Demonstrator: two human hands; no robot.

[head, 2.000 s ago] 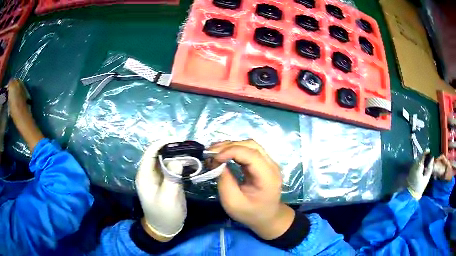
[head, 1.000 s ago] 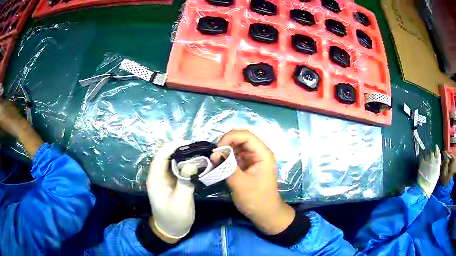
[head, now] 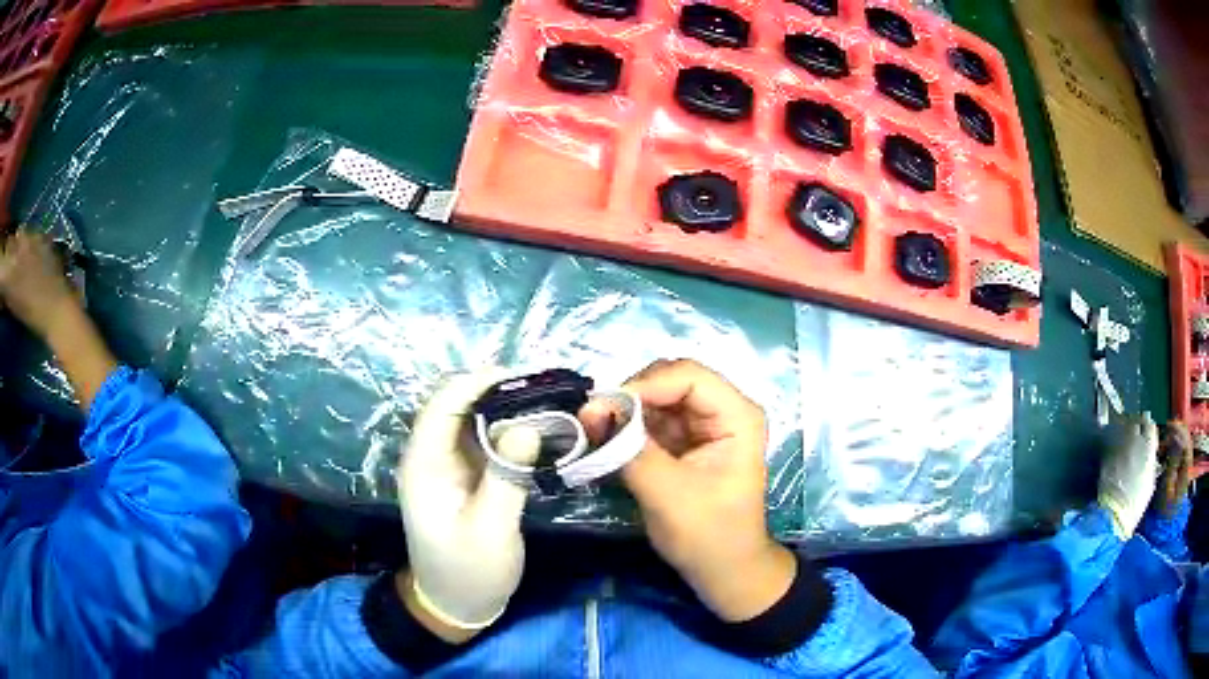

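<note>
My left hand (head: pixel 461 511), in a white glove, holds a black watch body (head: pixel 536 393) with its face side turned up and away. A pale perforated strap (head: pixel 613 458) hangs from the watch body in loops, with a black part at the bottom between them. The gloved fingers are inside the left loop. My right hand (head: pixel 703 484), bare, pinches the right loop of the strap near the watch body; its fingertips are partly hidden by the strap. The red foam tray (head: pixel 583 236) lies beyond my hands with black watch bodies in its pockets and one banded watch (head: pixel 1005 281) at its right front corner.
Clear plastic film (head: pixel 902 438) covers the green bench. Loose straps (head: pixel 378 181) lie left of the tray, and more strap pieces (head: pixel 1103 345) lie right. A cardboard sheet (head: pixel 1094 133) is behind right. People in blue sleeves (head: pixel 119 511) work on both sides, and other red trays stand at the edges.
Both hands have moved right with the watch. The strap's right part, nearly straight two seconds ago, is now bent into a loop up toward the watch body. The left neighbour's hand moved further away.
</note>
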